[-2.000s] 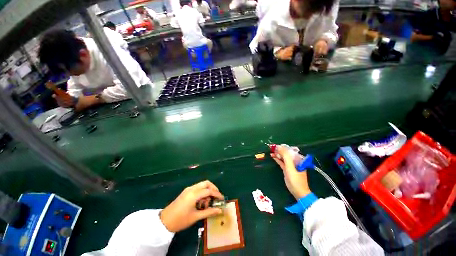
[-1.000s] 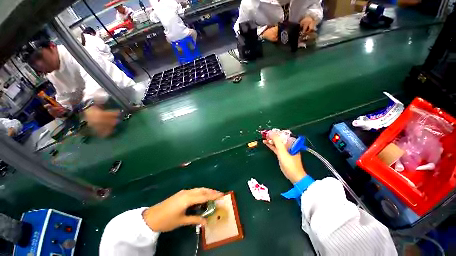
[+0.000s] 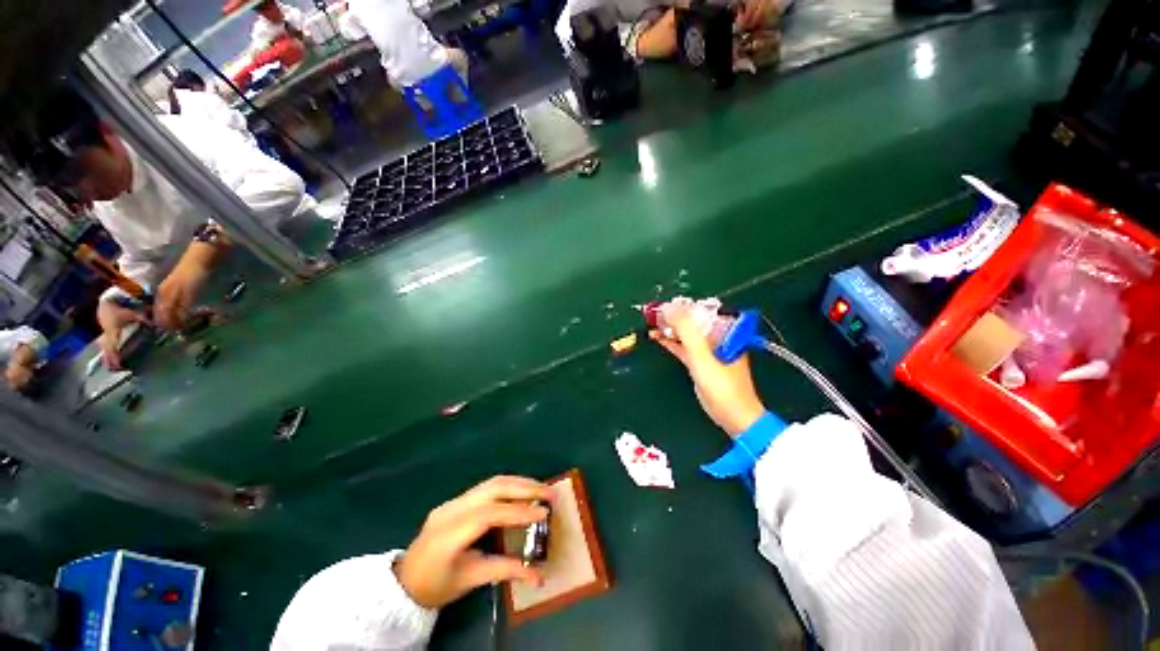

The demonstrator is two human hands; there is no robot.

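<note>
My left hand point(image 3: 473, 544) holds a small dark, shiny watch-like case point(image 3: 536, 534) on edge between thumb and fingers, over the fixture pad point(image 3: 575, 560), which has a pale face and a reddish-brown rim. My right hand point(image 3: 712, 376) is closed on the glue syringe point(image 3: 691, 318), its red tip pointing left over the belt edge. The syringe has a blue cap and a clear air hose. A white tissue point(image 3: 645, 460) with red stains lies between my hands. Whether the case touches the pad is hard to tell.
A green conveyor point(image 3: 509, 293) crosses ahead with dark units. A red bin point(image 3: 939, 369) and blue controller point(image 3: 869, 315) stand right; another blue controller point(image 3: 127, 602) stands lower left. A black gridded tray point(image 3: 439, 178) lies across the belt. A metal post point(image 3: 191, 178) rises left. People in white sit beyond.
The view has shifted, so the bench things sit higher and further left. My left hand has turned the case more upright. My right hand still holds the syringe. The person at left has moved a hand back.
</note>
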